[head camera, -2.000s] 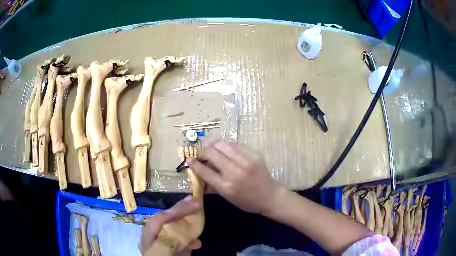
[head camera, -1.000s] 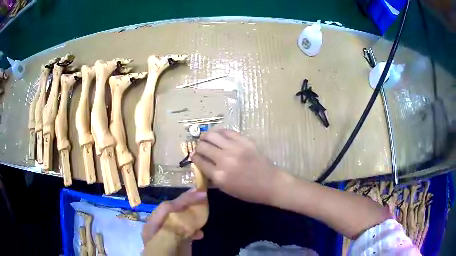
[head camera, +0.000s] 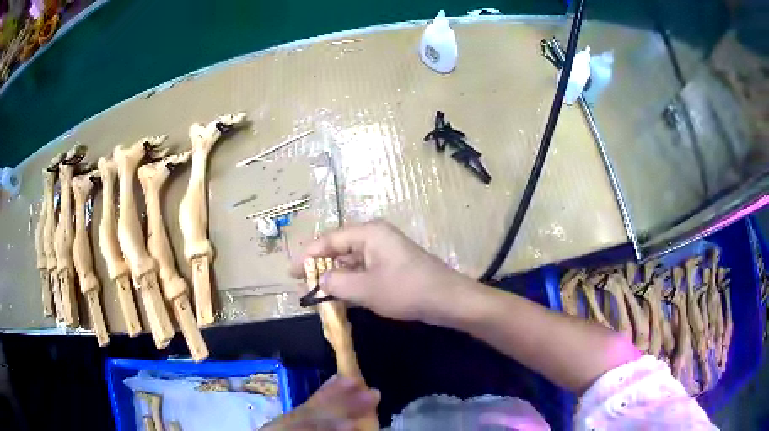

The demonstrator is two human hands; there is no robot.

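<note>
A tan moulded limb part [head camera: 336, 328] stands in front of me at the bench's front edge, its toed end up. My left hand [head camera: 337, 406], cut off by the bottom edge, grips its lower part. My right hand [head camera: 379, 271] is at the toed end, its fingers around the toes and a dark trim strip [head camera: 315, 297]. The strip lies across the limb just below the toes, one end sticking out to the left. The right fingertips hide part of the strip.
Finished limbs [head camera: 196, 202] lie in a row at left. Thin sticks [head camera: 278, 208], a small white cap [head camera: 267, 226], loose dark trim [head camera: 456, 146], glue bottles [head camera: 438, 45], a metal rod [head camera: 609, 172] and black cable [head camera: 540, 160] are on the bench. Blue bins [head camera: 287, 396] are below.
The camera view has turned, shifting the bench items leftward. The limb has moved away from the cap, and more of its toes and dark strip show. Both hands still hold it.
</note>
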